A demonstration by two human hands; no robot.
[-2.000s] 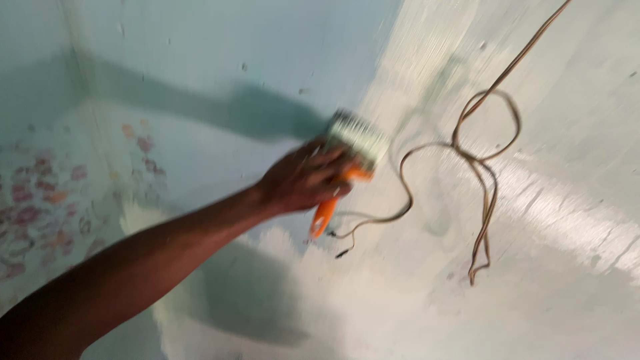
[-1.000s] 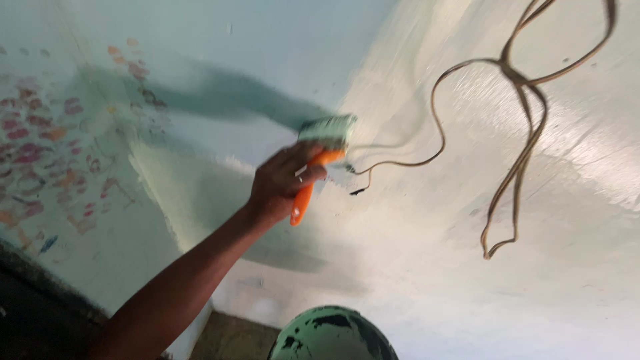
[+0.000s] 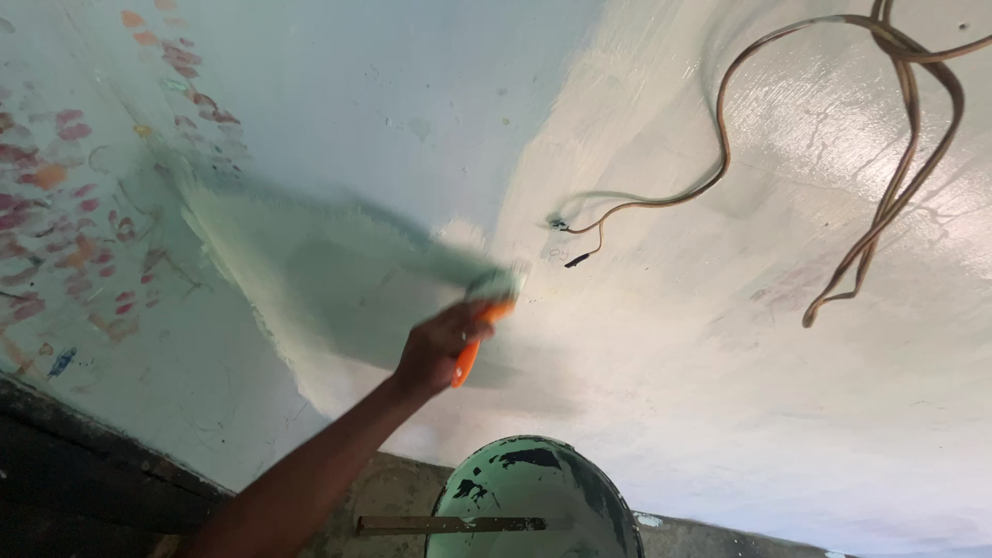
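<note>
My left hand (image 3: 443, 349) reaches in from the lower left and is closed around the orange handle of a wide paintbrush (image 3: 468, 358). The brush's bristles, blurred and coated with pale green paint, are against or very close to the wall (image 3: 659, 349); contact cannot be told for certain. Pale, brushed-on paint borders a bluish area of the wall above the hand. Below the hand stands a paint bucket (image 3: 527, 488) with green and dark smears, and a narrow flat stick (image 3: 449, 525) lies across it. My right hand is not in view.
A brown electrical cable (image 3: 722, 132) hangs looped at the right, its split end beside a small wall hole. Red and orange paint dabs (image 3: 77, 256) mark the left wall. A dark ledge (image 3: 101, 449) runs along the lower left, and bare floor (image 3: 395, 496) shows by the bucket.
The brush in my left hand has moved down the wall, from beside the bluish area to below the cable's end. The view has shifted downward, bringing in the bucket and stick.
</note>
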